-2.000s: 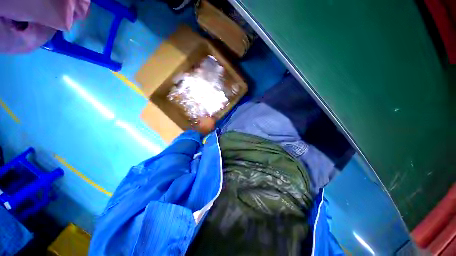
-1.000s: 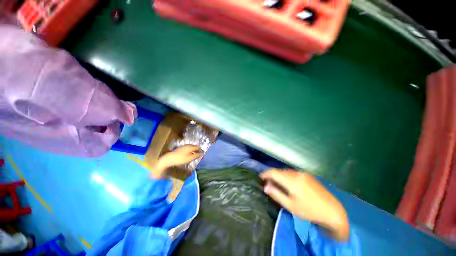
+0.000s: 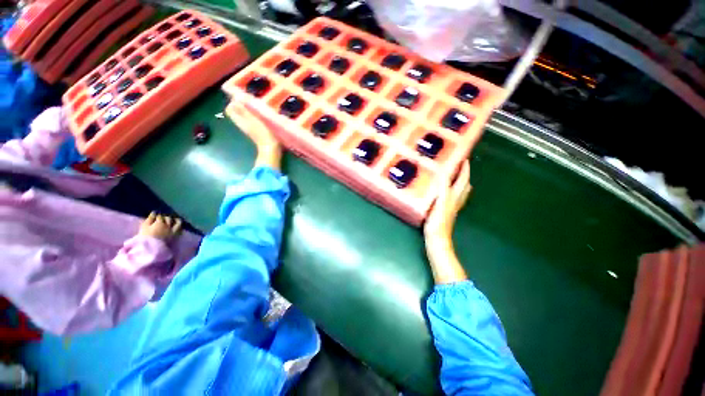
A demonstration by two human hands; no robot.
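A salmon-pink foam tray [image 3: 340, 157] lies on another slab on the green bench in front of me. Its square pockets hold several black smartwatch units [image 3: 402, 172], dark, with small pale patches on some. One pocket near the right end looks empty. My left hand [image 3: 253, 130] holds the tray's near left corner, fingers partly hidden under the edge. My right hand [image 3: 448, 203] holds its near right corner, with fingers along the right side.
A second foam tray with black watches [image 3: 174, 85] is at the left, beside a person in a pink smock [image 3: 69, 251]. A small dark item [image 3: 201, 133] lies between the trays. Pink slabs [image 3: 657, 325] stand at right. A clear plastic bag [image 3: 448, 27] is behind.
The view has risen from my lap and the floor to the bench. Both my hands have moved from near my lap to the tray and taken hold of its near corners.
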